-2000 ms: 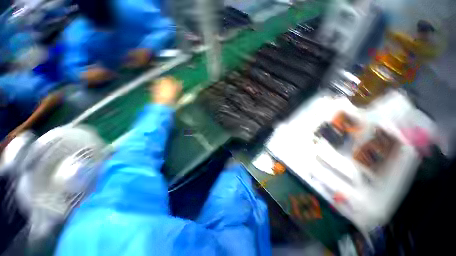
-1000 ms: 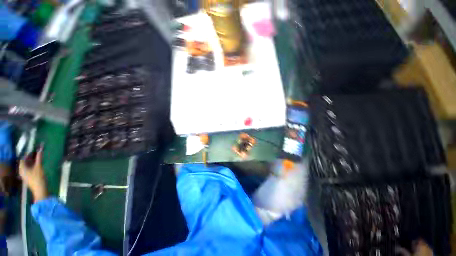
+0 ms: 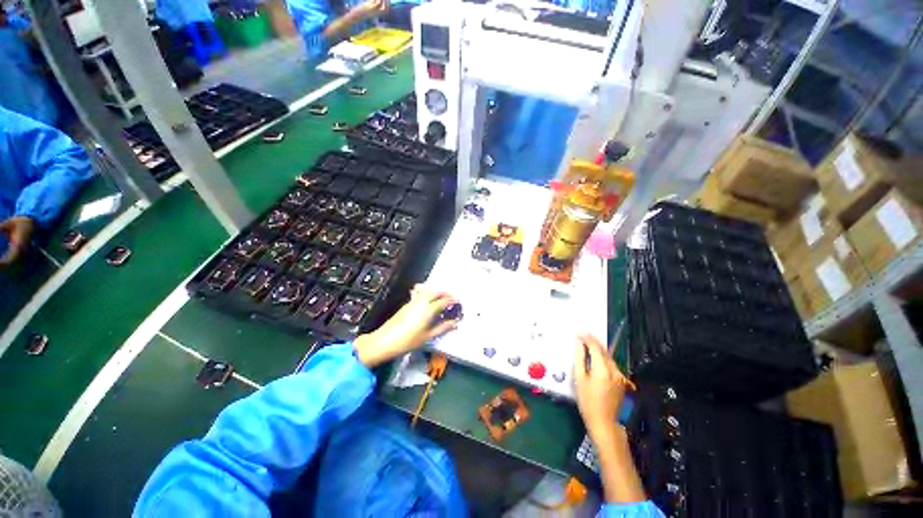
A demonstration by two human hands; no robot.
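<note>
My left hand is over the left front of the white press base, its fingers closed on a small dark part. My right hand is at the base's right front edge, fingers bent; a thin dark thing shows at its fingertips, too small to tell what. The brass press head hangs over the base at the back right. An orange-and-black fixture sits on the base left of it. A black blister tray with rows of parts lies left of the base.
A spare orange-brown plate and an orange-handled tool lie before the base. Black tray stacks and cartons stand right. The control panel is upper left of the press. Parts ride the green conveyor. Other people work at left.
The view has swung and now shows the whole press. My left hand has moved from the conveyor to the base with a part. My right hand has come to the base's front right.
</note>
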